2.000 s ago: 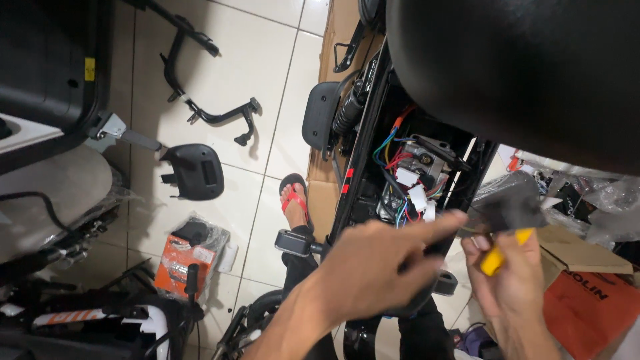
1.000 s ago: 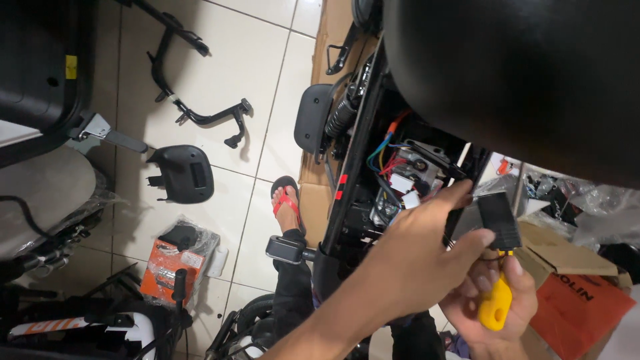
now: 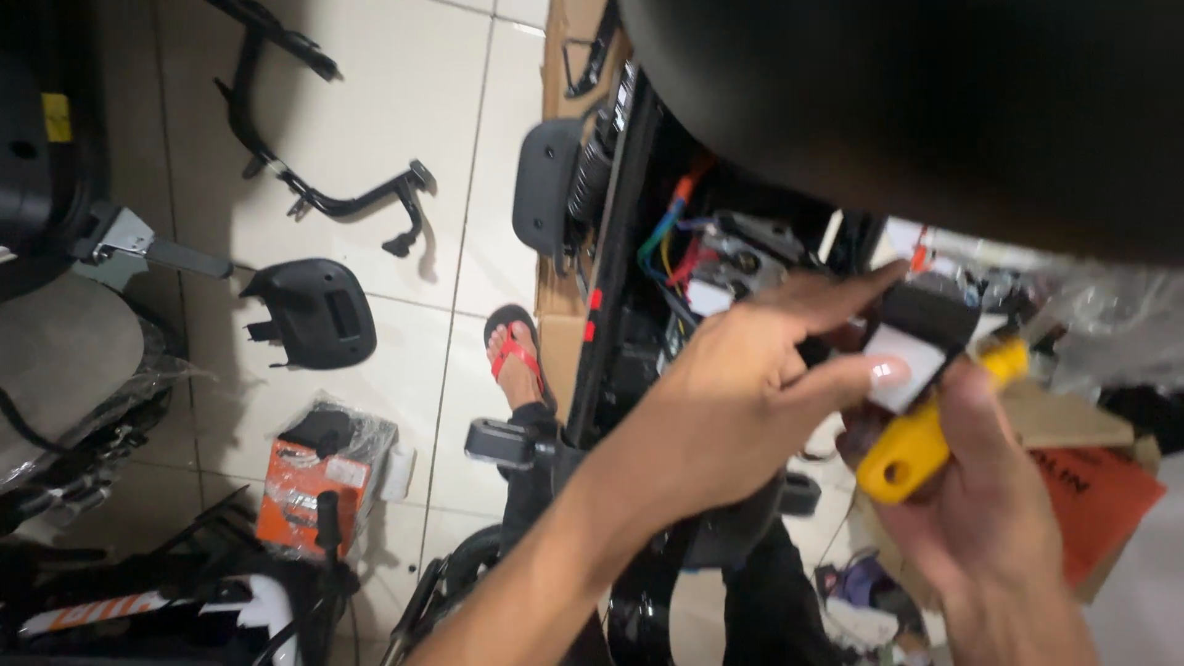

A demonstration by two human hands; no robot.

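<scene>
My left hand reaches across the frame, thumb and fingers on a small black module with a white label. My right hand holds a yellow plastic-handled tool, its palm turned up, close under the module. Which hand bears the module's weight is hard to tell. Left of the hands lies the open body of a scooter-like vehicle, with coloured wires and a metal-cased part inside. A large black rounded part, perhaps the seat, overhangs it.
On the tiled floor lie a black metal stand frame, a black plastic cover and an orange box in clear wrap. A cardboard box with an orange sheet and plastic wrapping are at right. Other vehicle parts line the left edge.
The black module has turned, and its white label now shows. The yellow tool, low and upright a second ago, now slants up to the right. My left hand stays at the module.
</scene>
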